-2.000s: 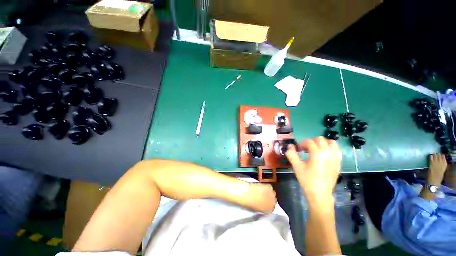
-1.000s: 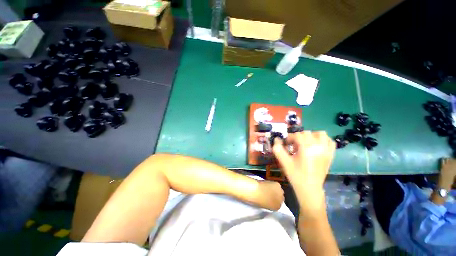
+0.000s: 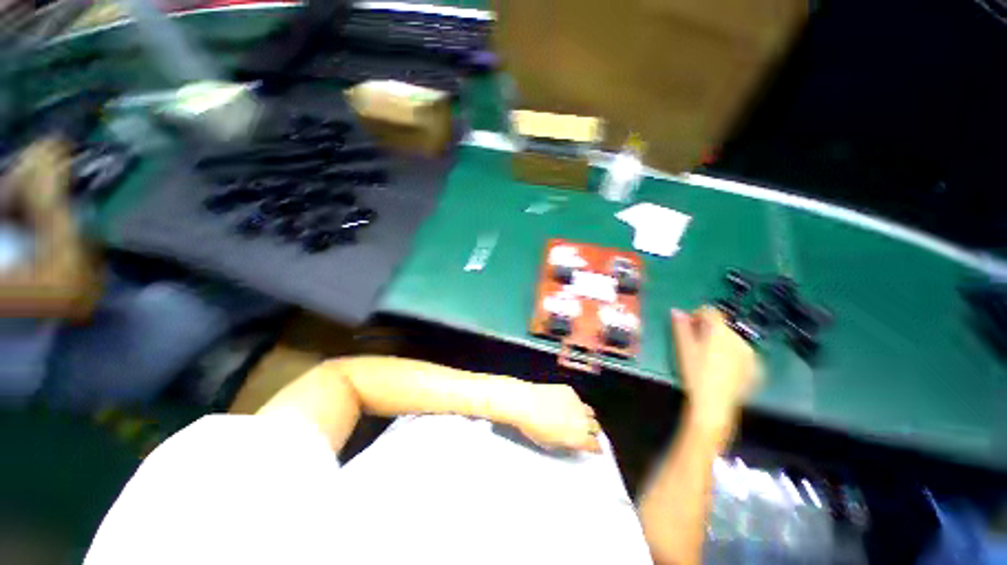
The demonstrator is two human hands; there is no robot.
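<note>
The reddish-brown fixture (image 3: 541, 315) lies near the front edge of the green bench, with pale nests and black blocks; blur hides which nests hold housings. My right hand (image 3: 718, 359) is off the fixture's right side, between it and a small group of glossy black housings (image 3: 782, 309). Its fingers are bent and blurred, so whether they hold something is unclear. My left hand (image 3: 561, 417) rests low against my body, below the bench edge in view, fingers curled. I see nothing in it, but its palm side is hidden.
Many black housings (image 3: 320, 199) lie on the dark mat (image 3: 375, 265) at left. A small open cardboard box (image 3: 552, 171), glue bottle (image 3: 623, 177), white wipe (image 3: 659, 230) and pale strip (image 3: 481, 251) are on the green bench. Another person's arm (image 3: 50, 243) shows at far left.
My right hand has left the fixture and moved right, beside the small housing group. My left hand still rests near my body. The view has swung left and blurred, bringing in a person at left.
</note>
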